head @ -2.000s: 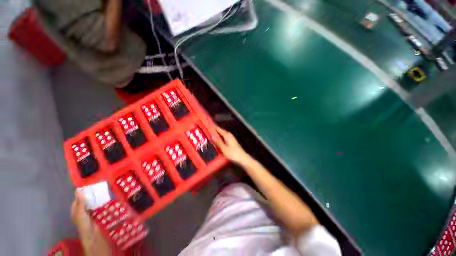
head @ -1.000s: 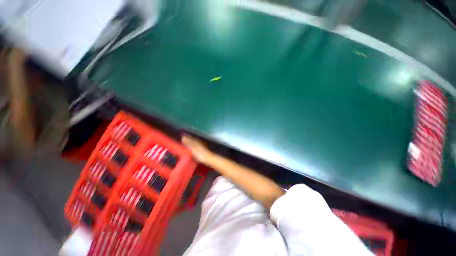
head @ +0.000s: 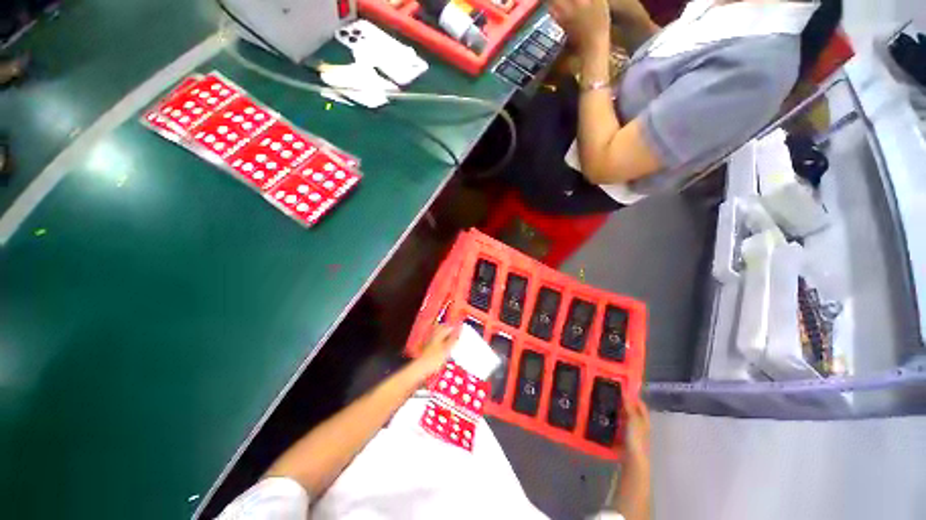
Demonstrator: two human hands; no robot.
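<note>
A red-orange tray [head: 543, 272] is right of the bench edge, over my lap side. It holds two rows of black keypad phones [head: 566, 395] with no red film showing. A second red rim shows at its left side. My left hand [head: 439, 348] is at the tray's near left corner and holds a film sheet [head: 459, 392] with red printed films and a blank white end. The sheet covers part of a phone pocket. My right hand [head: 637, 432] grips the tray's right edge; its lower part is cut off by the frame.
Red film sheets [head: 249, 137] lie on the green bench [head: 152, 335]. A white smartphone [head: 381, 51], cables and a pale machine [head: 289, 25] are at the back. A seated person [head: 690, 96] works at another red tray [head: 457, 46]. White boxes [head: 777, 295] stand in a railed cart at right.
The view has swung right. The tray of red-filmed phones is gone from view. A tray of phones with plain black screens is now between my hands. The film sheet is still in my left hand.
</note>
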